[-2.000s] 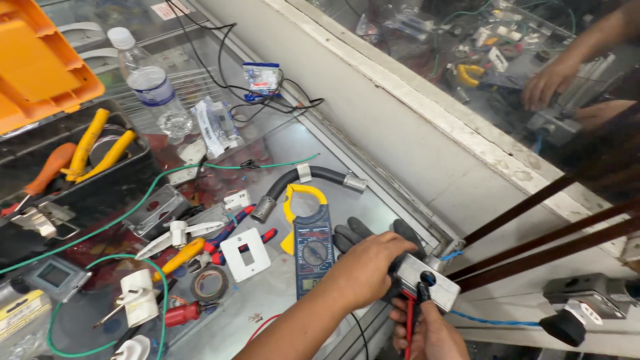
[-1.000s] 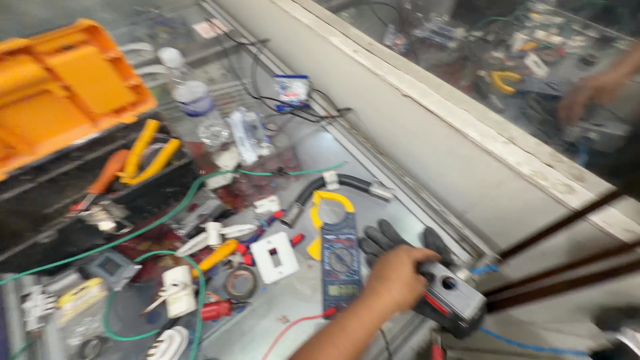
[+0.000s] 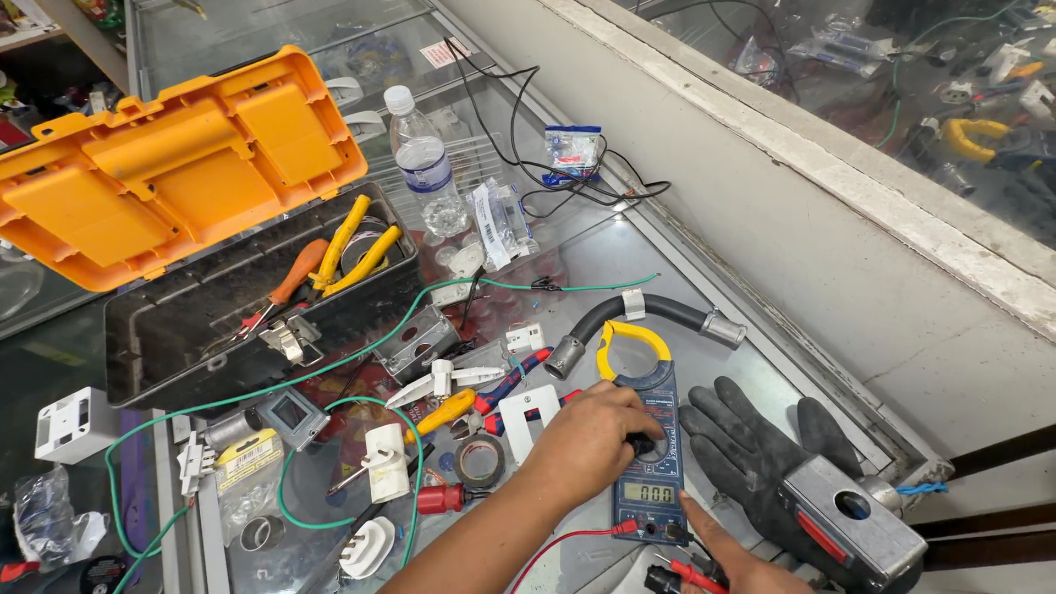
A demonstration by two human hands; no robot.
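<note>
My left hand (image 3: 590, 437) has its fingers on the rotary dial of a blue clamp meter (image 3: 652, 470) with a yellow jaw, lying on the glass counter; its display is lit with digits. At the bottom, my right hand (image 3: 726, 553) holds the red and black test probes (image 3: 691, 573), its index finger extended along the meter's lower right side. A red lead (image 3: 569, 536) is plugged into the meter. Just right of the meter lies a black work glove (image 3: 738, 445), and a metal electrical box (image 3: 858, 516) with a round hole rests over its cuff.
An open toolbox (image 3: 132, 330) with an orange lid (image 3: 190, 157) holds pliers and a screwdriver. Around the meter lie a white faceplate (image 3: 528, 417), black tape (image 3: 479, 460), a black conduit bend (image 3: 610, 309) and green wire (image 3: 346, 355). A water bottle (image 3: 425, 169) stands behind. A low wall (image 3: 784, 198) borders the counter.
My left hand has moved from the metal box to the meter's dial. The box, earlier between both hands, now rests on the glove. The meter's display now shows digits.
</note>
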